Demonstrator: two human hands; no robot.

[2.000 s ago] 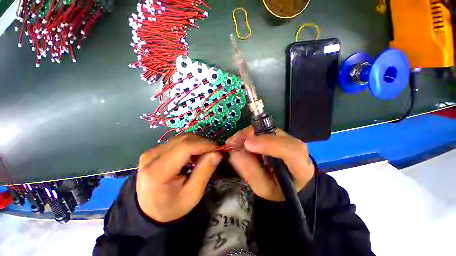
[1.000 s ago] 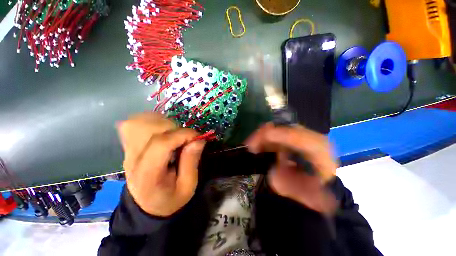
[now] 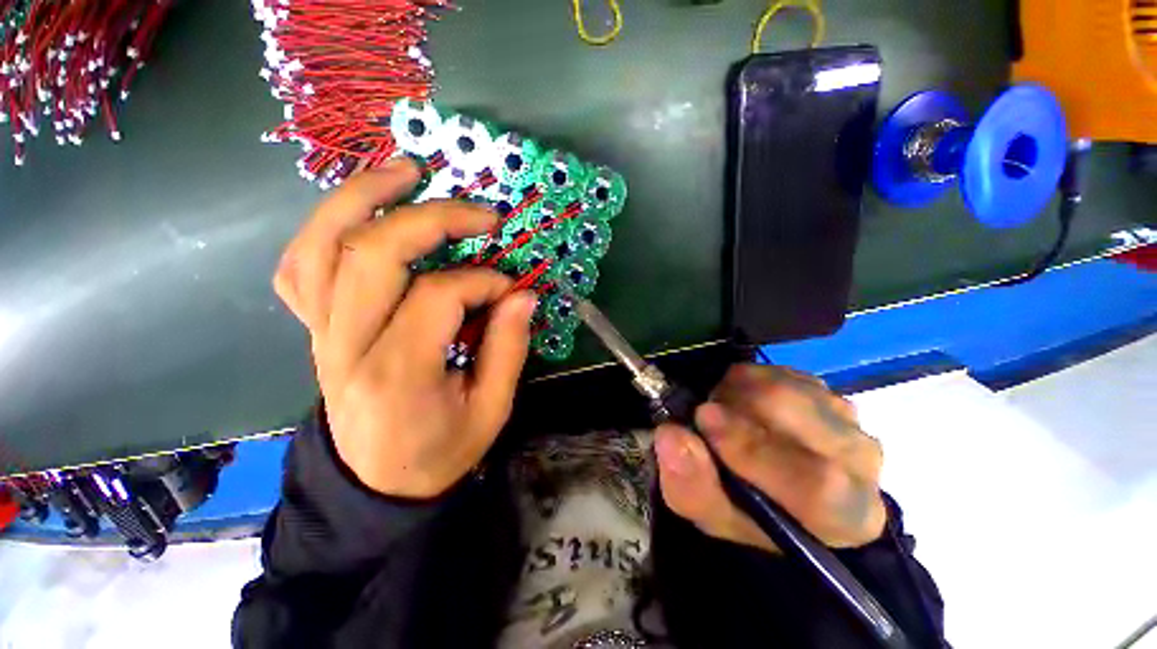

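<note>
The PCB panel (image 3: 586, 235), green with dark centres and whitish in glare at its upper left, lies at the bench's near edge with red wires across it. My left hand (image 3: 412, 304) is over its left side, thumb and forefinger pinching a red lead wire (image 3: 530, 278) at the panel. My right hand (image 3: 768, 456) holds the soldering iron (image 3: 653, 393) like a pen. Its silver tip points up-left and is at the panel near the lead's end; whether it touches cannot be told. My left hand hides part of the panel.
A heap of red lead wires (image 3: 349, 76) lies beyond the panel, wired PCB panels' leads (image 3: 76, 64) far left. A phone (image 3: 806, 190), blue solder reel (image 3: 1015, 155), orange station (image 3: 1098, 64) and rubber bands (image 3: 598, 18) are right and behind. Dark cable assemblies (image 3: 127, 501) hang at the near left edge.
My left hand has moved forward over the panel with the red lead. The iron was pointing away from me beside the panel; its tip is now at the panel. The view has shifted.
</note>
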